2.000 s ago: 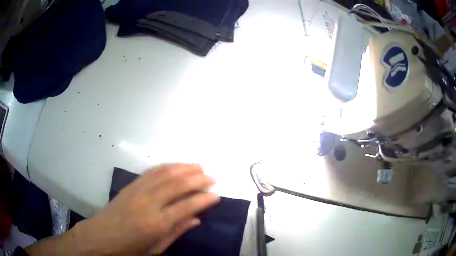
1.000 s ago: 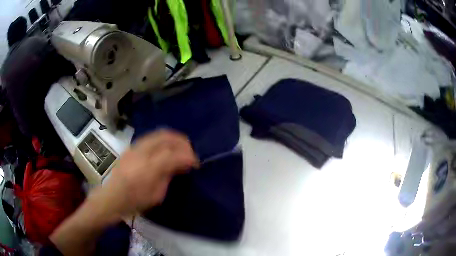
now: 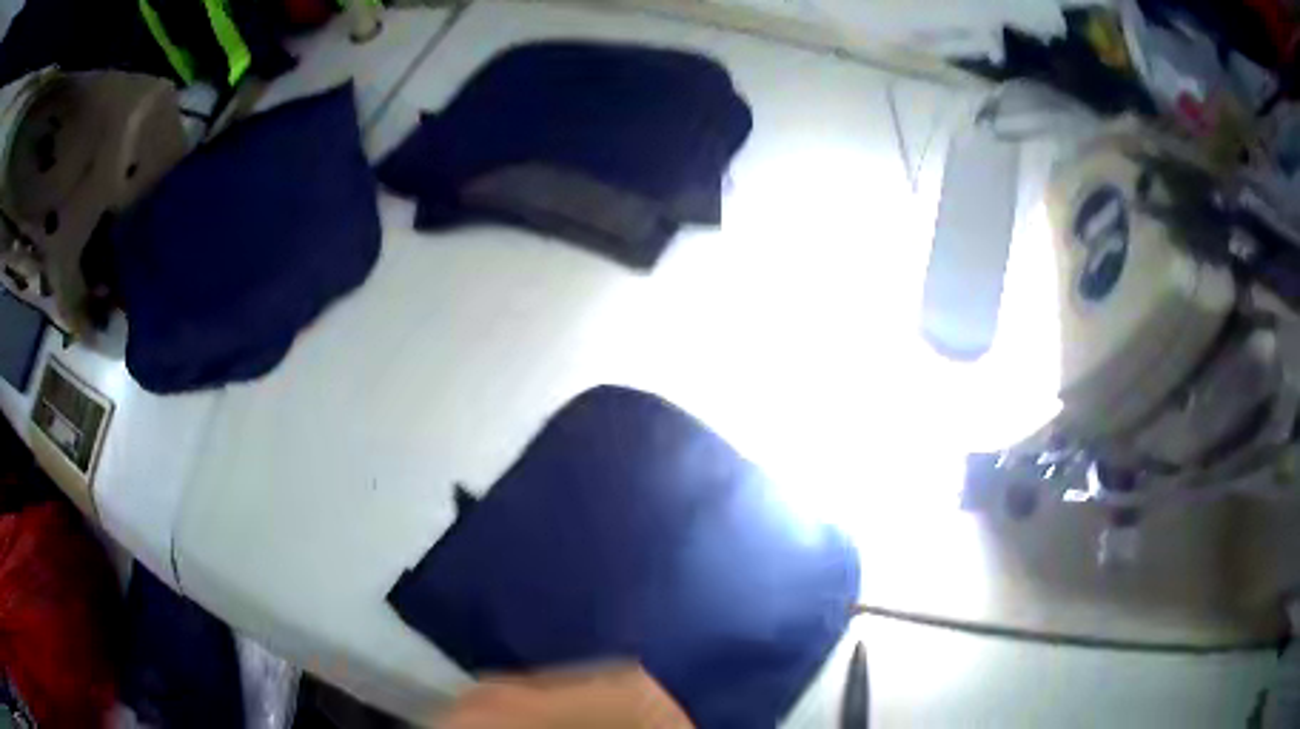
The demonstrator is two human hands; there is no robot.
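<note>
A navy pocket piece point(image 3: 642, 556) lies spread on the white table in front of me, its rounded end pointing away. A small notch tab sticks out at its left side. My left hand point(image 3: 578, 701) is at the bottom edge of the view, cut off and blurred, over the piece's near edge; its fingers cannot be made out. A dark narrow blade point(image 3: 855, 689), likely scissors, points up just right of the piece. My right hand is not in view. Stacked navy pieces with grey ends point(image 3: 585, 143) lie at the upper centre, and a plain navy pile point(image 3: 257, 242) at upper left.
The cream sewing machine point(image 3: 1162, 313) stands at the right, with bright glare by its needle area. The machine bed edge point(image 3: 1069, 632) runs below it. Another machine point(image 3: 93, 171) is at the far left. A red bag point(image 3: 57, 612) is beyond the table's left edge.
The view has swung left and back towards the right machine. The left hand has moved from the left pile area to the near edge, and a navy piece now lies before me.
</note>
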